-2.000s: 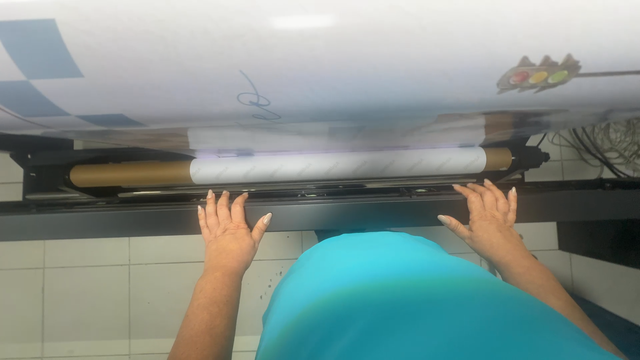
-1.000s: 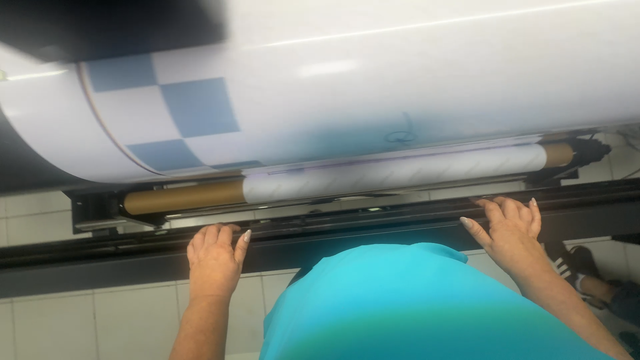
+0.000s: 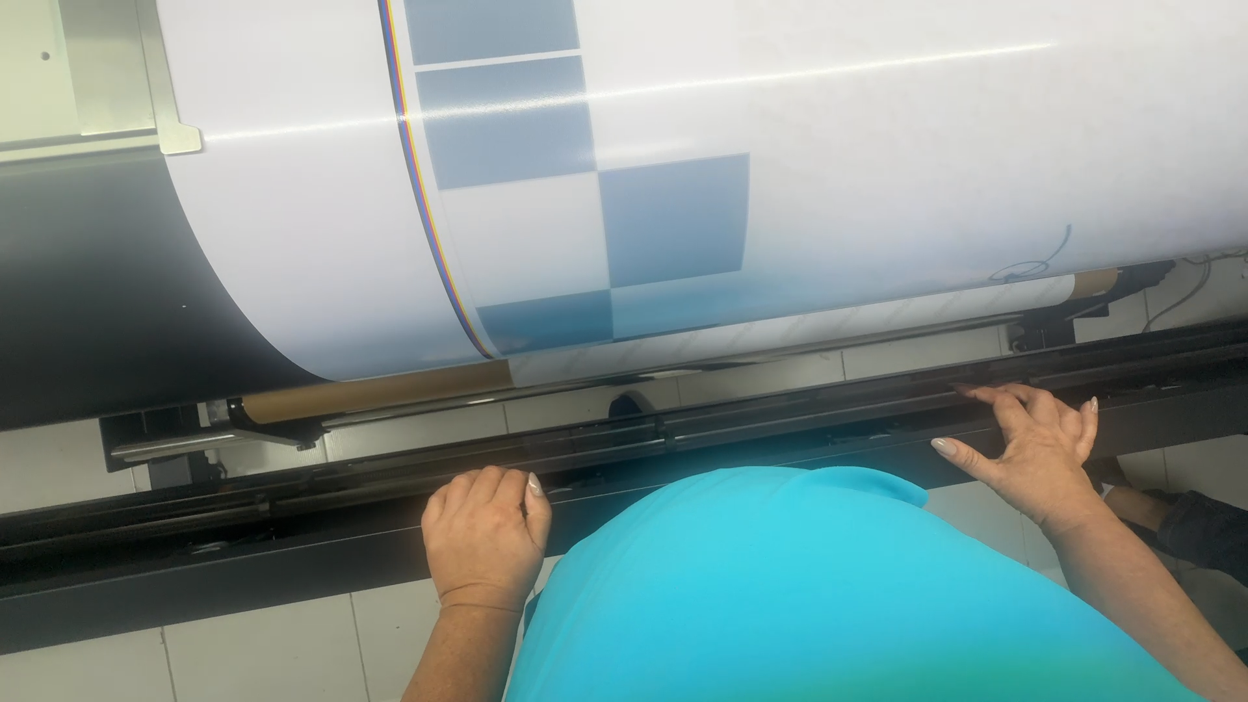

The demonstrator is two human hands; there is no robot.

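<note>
My left hand [image 3: 487, 534] rests on the black front rail [image 3: 322, 546] of a large-format printer, its fingers curled over the edge. Farther right, my right hand [image 3: 1038, 444] lies on the same rail with thumb and fingers apart. Beyond the rail, a wide printed sheet [image 3: 858, 146] with blue and white checks and a thin colored stripe curves down over the printer's front. Below its lower edge, a white media roll [image 3: 780, 327] on a brown cardboard core [image 3: 380, 390] is partly hidden by the sheet.
A metal holding plate [image 3: 181, 136] presses at the sheet's left edge, above a dark curved panel [image 3: 88, 283]. Roll supports [image 3: 185, 444] stand at lower left. Cables [image 3: 1185, 297] lie at the right. Another person's leg [image 3: 1194, 526] shows at lower right, over the tiled floor [image 3: 263, 624].
The view has swung left, bringing in the sheet's left edge and the metal plate. My left hand's fingers, spread apart two seconds ago, are now curled over the rail.
</note>
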